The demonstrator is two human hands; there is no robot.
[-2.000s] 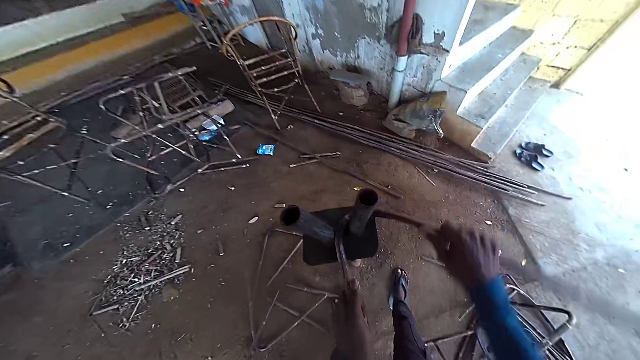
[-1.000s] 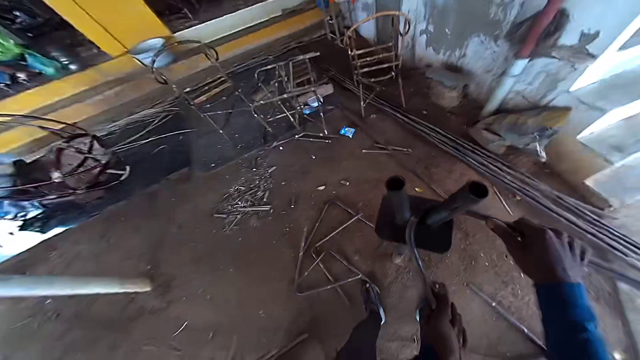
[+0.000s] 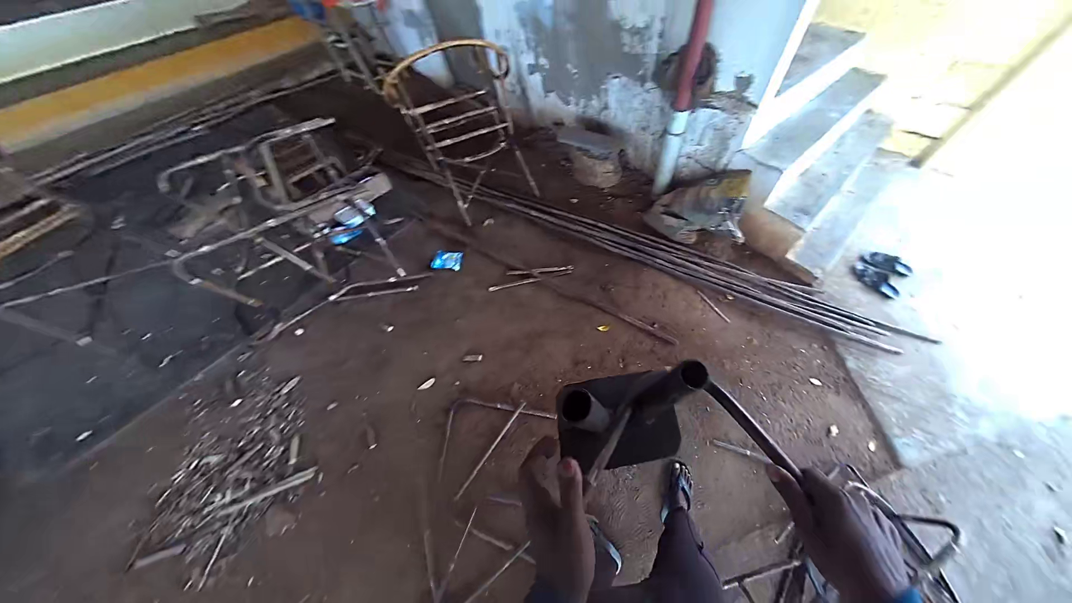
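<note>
A dark metal plate (image 3: 649, 440) with two upright pipe stubs, one (image 3: 584, 409) at left and one (image 3: 688, 378) at right, stands before my feet. A bent cane or rod (image 3: 754, 431) curves from the right stub down to my right hand (image 3: 846, 532), which is closed around it. My left hand (image 3: 557, 511) is just below the left stub, by a rod section (image 3: 609, 444) that passes between the stubs; its fingers seem to be at that rod, but their hold is not clear.
Bent rods (image 3: 494, 408) lie left of my feet, a frame (image 3: 913, 523) at right. Offcuts (image 3: 226, 477) are piled at left. Long poles (image 3: 636, 243) lie below the wall, near a chair frame (image 3: 465, 126) and other frames (image 3: 251, 209). Steps (image 3: 829, 167) and sandals (image 3: 879, 272) are at upper right.
The rod at my right hand now bends steeply down toward me; one second ago it ran flatter from the right stub. My right hand has come lower beside the plate. The view has swung right.
</note>
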